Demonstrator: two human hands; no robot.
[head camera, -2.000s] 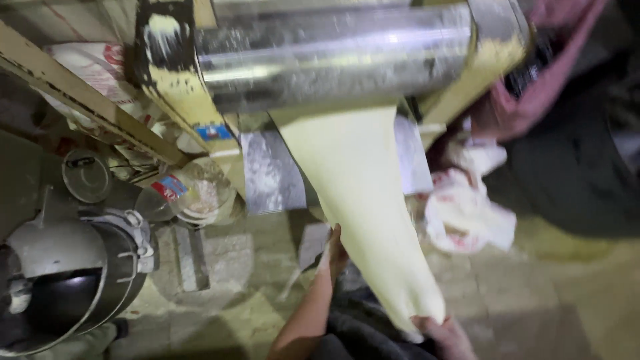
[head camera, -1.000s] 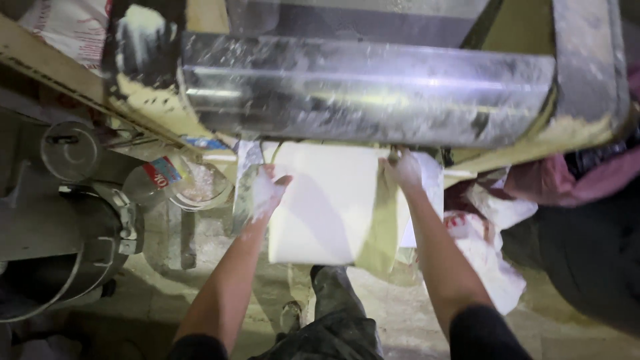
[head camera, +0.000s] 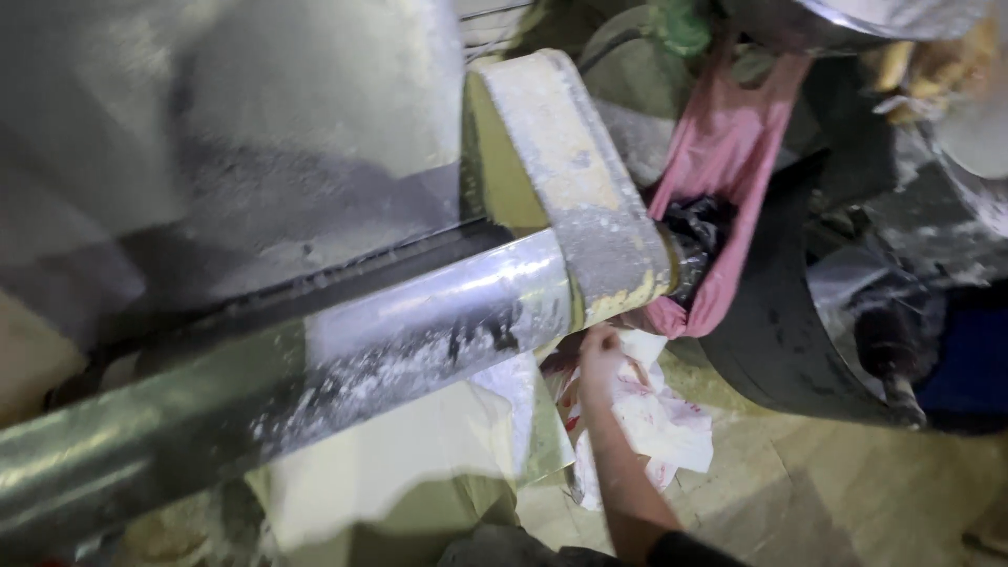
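Observation:
My right hand is at the lower corner of the dough sheeter's worn side housing, just above white plastic bags; its fingers are partly hidden and blurred, so I cannot tell whether they grip anything. To its left, the floury steel roller runs down to the left edge. Below the roller lies the pale dough sheet, partly in shadow, beside a metal plate. My left hand is out of view.
A pink plastic bag with black plastic in it hangs right of the housing. Beyond stands a large dark bin. Crumpled white plastic bags lie on the tiled floor. A metal bowl shows at the top right.
The view has swung right and rolled. My right hand has left the dough and is now by the housing's corner. My left hand, at the dough before, has gone out of view.

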